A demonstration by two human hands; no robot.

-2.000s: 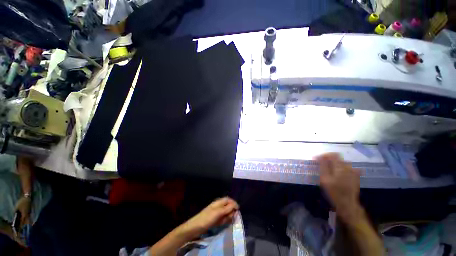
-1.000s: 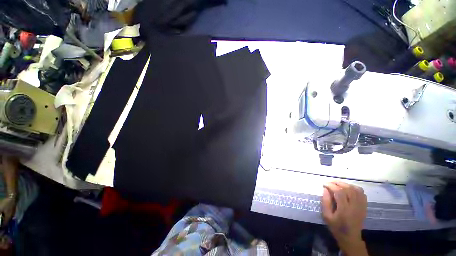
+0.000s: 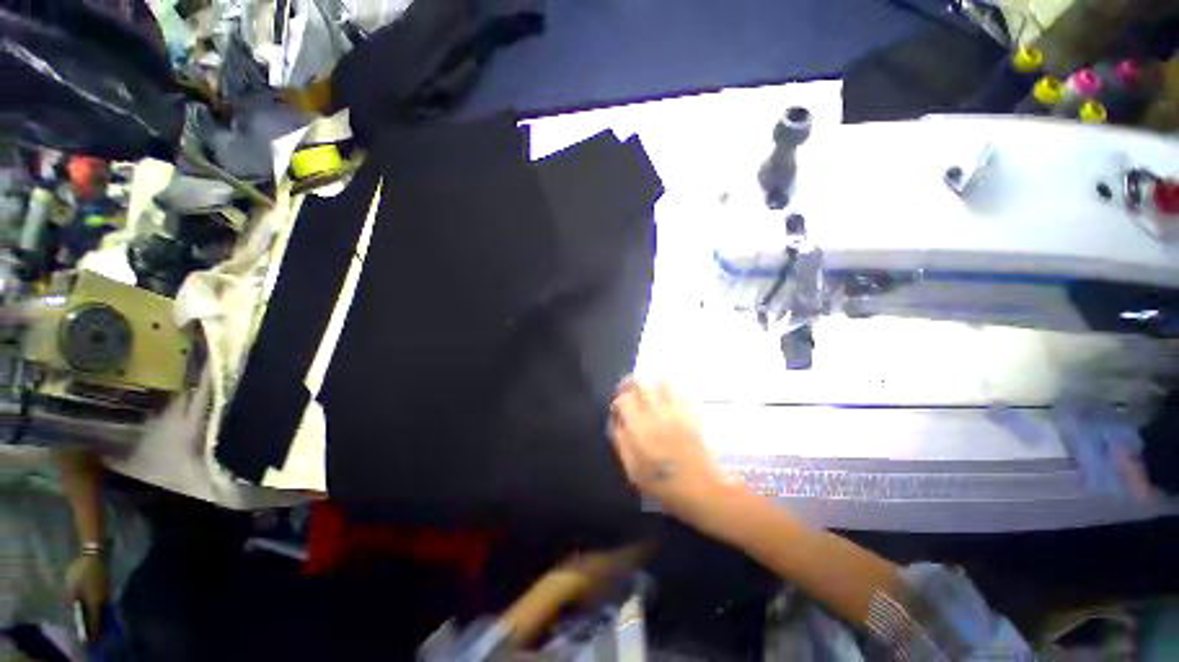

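Black cloth panels [image 3: 440, 323] lie overlapped on the white table, left of the sewing machine [image 3: 957, 220]. A slimmer black strip [image 3: 291, 336] lies at their left with a pale gap beside it. My right hand [image 3: 657, 440] is at the right edge of the panels, fingertips at the cloth; whether they pinch it cannot be told. My left hand [image 3: 601, 569] is low in the picture, below the table's front edge, dark and blurred; its fingers cannot be made out.
A ruler [image 3: 879, 485] runs along the table's front edge. Dark blue cloth [image 3: 672, 52] lies behind. A yellow roll [image 3: 316, 162] is at upper left, thread cones [image 3: 1086, 85] at upper right. Another machine [image 3: 116, 339] and a person's arm [image 3: 85, 530] are at left.
My right hand has moved left from the ruler to the panels' right edge. My left hand, out of sight one second ago, shows again. The small white gap between the panels is gone.
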